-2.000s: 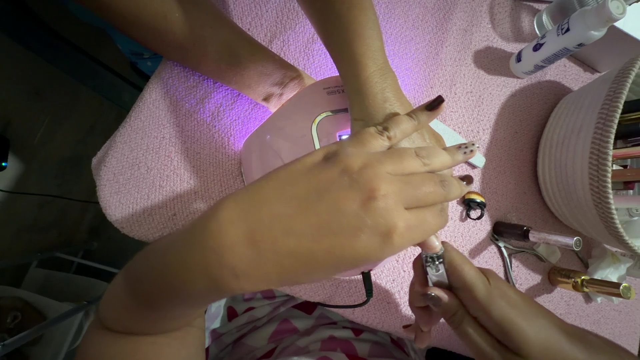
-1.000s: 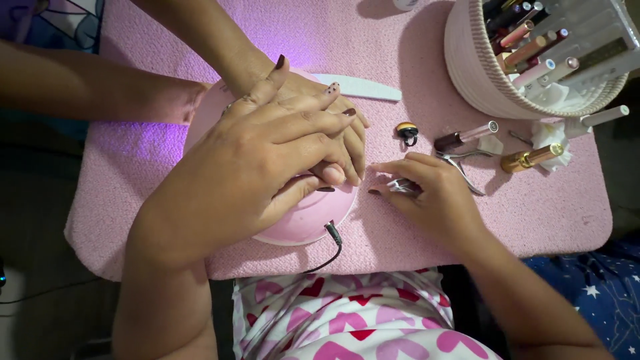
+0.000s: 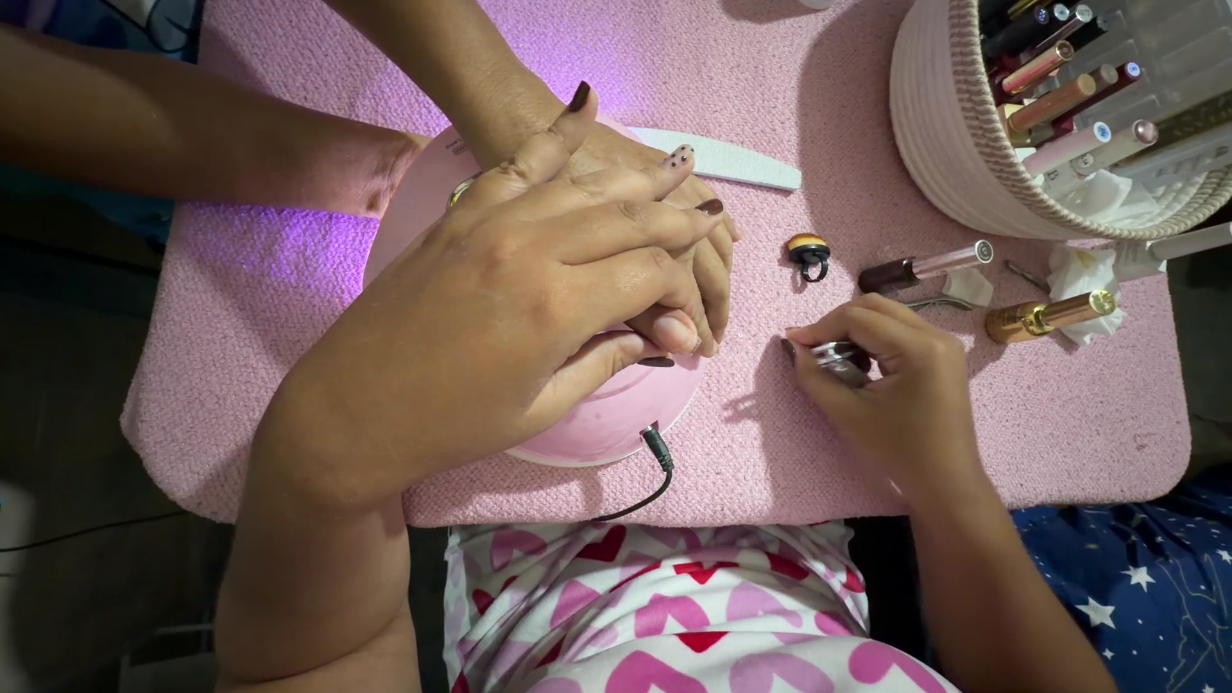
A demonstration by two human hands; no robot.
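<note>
My left hand (image 3: 520, 298) lies across another person's hand (image 3: 712, 279), with my thumb and fingers closed on one of its fingertips. That hand rests on top of a pink nail lamp (image 3: 597, 423), from which violet light spills onto the towel; the person's other hand goes into the lamp and is mostly hidden. At the right, my right hand (image 3: 885, 385) holds a small metal nail clipper (image 3: 842, 360) between thumb and fingers, just above the towel and apart from the held fingertip. My fingers partly cover the clipper.
Around my right hand lie a ring with a domed top (image 3: 808, 255), a dark polish bottle (image 3: 924, 266), a gold-capped bottle (image 3: 1049, 316) and crumpled tissue (image 3: 1083, 284). A white nail file (image 3: 731, 160) is behind the lamp. A woven basket (image 3: 934, 125) holds several polish tubes. The lamp's cable (image 3: 664, 462) hangs over the pink towel's edge.
Two seconds ago the clipper was at the held fingertip; now my right hand holds it away to the right. My left hand still grips the other person's finger. The view has shifted.
</note>
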